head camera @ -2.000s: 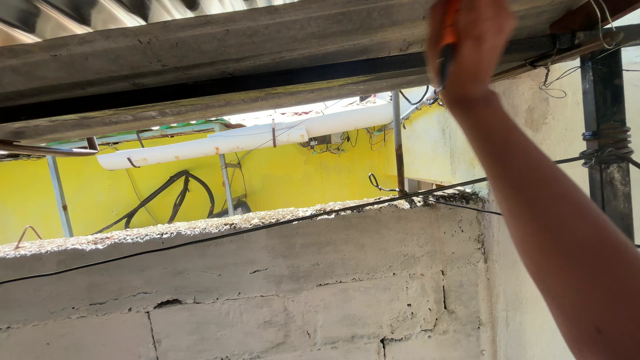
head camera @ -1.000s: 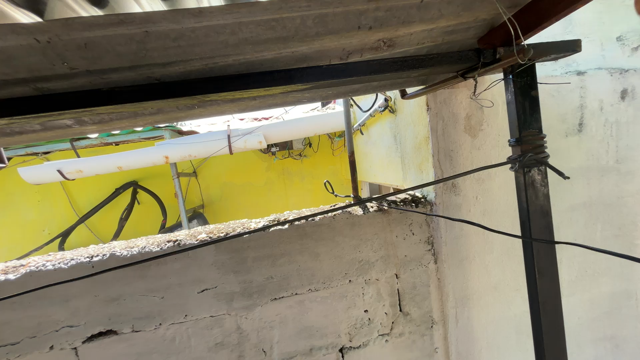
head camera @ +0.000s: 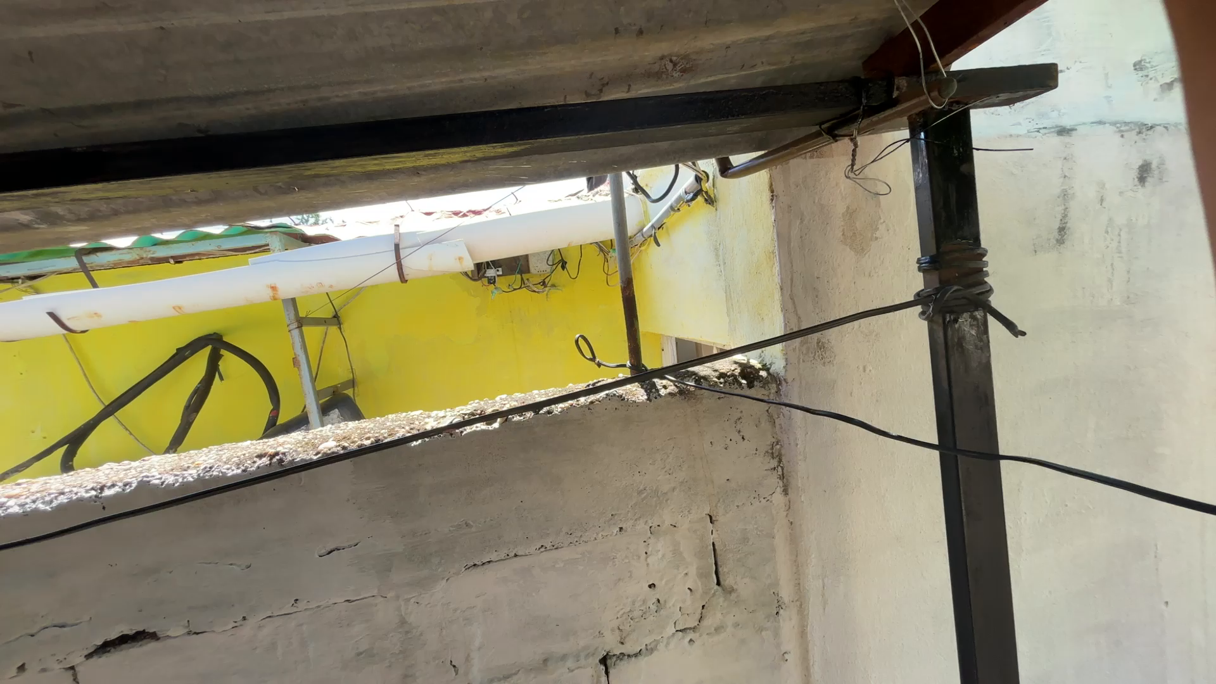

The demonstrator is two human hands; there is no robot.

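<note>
Neither of my hands shows in the head view; only a blurred strip of skin, seemingly part of an arm, runs down the upper right edge. A black metal post [head camera: 969,408] stands at the right, with black cable coiled and knotted [head camera: 955,285] around its upper part. From that knot a taut black cable [head camera: 532,407] slants down to the left across the wall. A second black cable [head camera: 883,432] runs from the thin metal rod [head camera: 624,275] behind the post to the right edge. Thin wire [head camera: 920,43] hangs at the beam joint above the post.
Overhead is a corrugated roof sheet [head camera: 427,47] on a black metal beam [head camera: 456,128]. Below stands a cracked block wall [head camera: 427,560] with a rough top, meeting a pale plastered wall [head camera: 1092,380]. Beyond are a white pipe [head camera: 332,264], black hoses [head camera: 190,380] and a yellow wall [head camera: 456,342].
Two seconds ago a raised hand held an orange and black object near the roof, the forearm crossing the right side. That hand is now out of view. The view has shifted to the right.
</note>
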